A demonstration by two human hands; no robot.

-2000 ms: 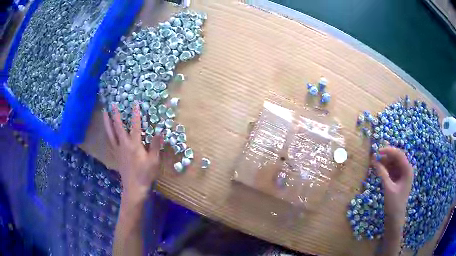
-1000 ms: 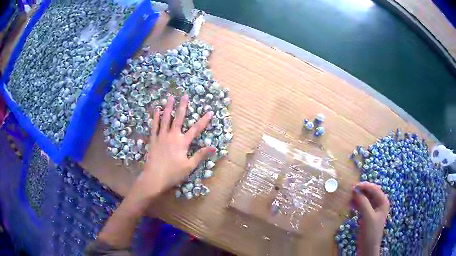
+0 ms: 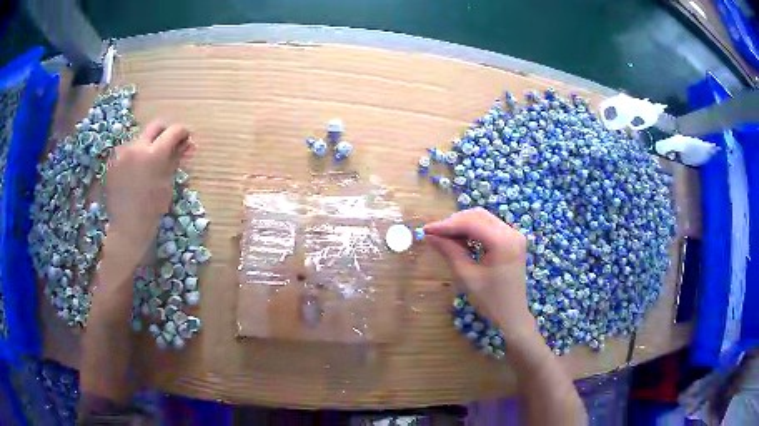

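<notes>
My right hand (image 3: 491, 258) pinches a small blue-and-white ball piece (image 3: 419, 234) between thumb and finger, just right of the flat white disc (image 3: 399, 238). The disc lies at the right edge of the film-covered work pad (image 3: 320, 312). My left hand (image 3: 148, 170) is over the heap of grey-green caps (image 3: 179, 270). Its fingers are curled together; whether they hold a cap is hidden. A small group of assembled pieces (image 3: 342, 151) stands above the pad. The large heap of blue-and-white ball pieces (image 3: 574, 216) lies at the right.
Brown cardboard (image 3: 250, 108) covers the table. A blue bin (image 3: 25, 208) is at the left edge, and another blue bin (image 3: 716, 250) at the right. White moulded parts (image 3: 632, 111) lie at the upper right. A dark flat object (image 3: 687, 279) is near the right edge. A green surface lies beyond the table.
The view has turned to the right. My left hand has gone from spread flat on the caps to curled fingers. My right hand has moved from the ball heap to beside the disc.
</notes>
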